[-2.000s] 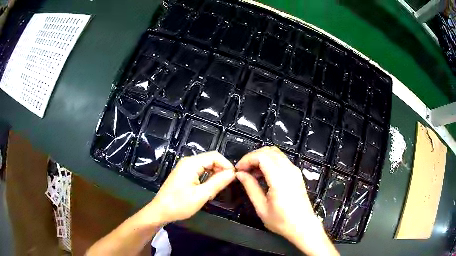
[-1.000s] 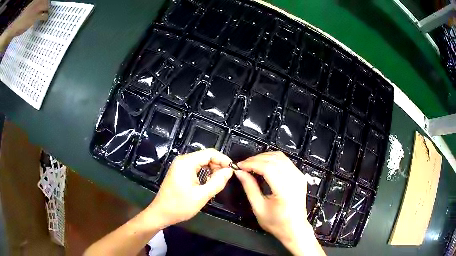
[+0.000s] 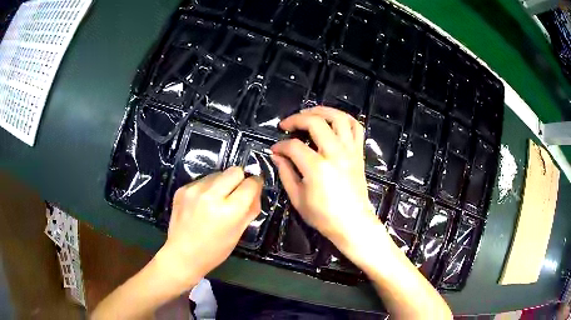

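A large glossy black blister tray (image 3: 432, 131) with rows of rectangular pockets lies in front of me. My left hand (image 3: 216, 209) is over the tray's near row, left of centre, with its fingers curled in. Whether it holds a small part is hidden. My right hand (image 3: 325, 165) is just to its right and higher up, over the boundary between the near and middle rows. Its fingers are bent and slightly apart, and its fingertips point left. I cannot tell whether a tiny part is between them. The two hands are apart.
A white printed sheet (image 3: 31, 62) lies at the upper left. A heap of small white pieces (image 3: 507, 172) and a tan cardboard sheet (image 3: 531, 215) lie right of the tray. White lattice scraps (image 3: 66, 250) are below the bench at the left. A green surface (image 3: 494, 44) with a pale rail is beyond.
My hands have parted from their fingertip contact. My left hand moved left, and my right hand moved up and left. Another person's hand has left the printed sheet.
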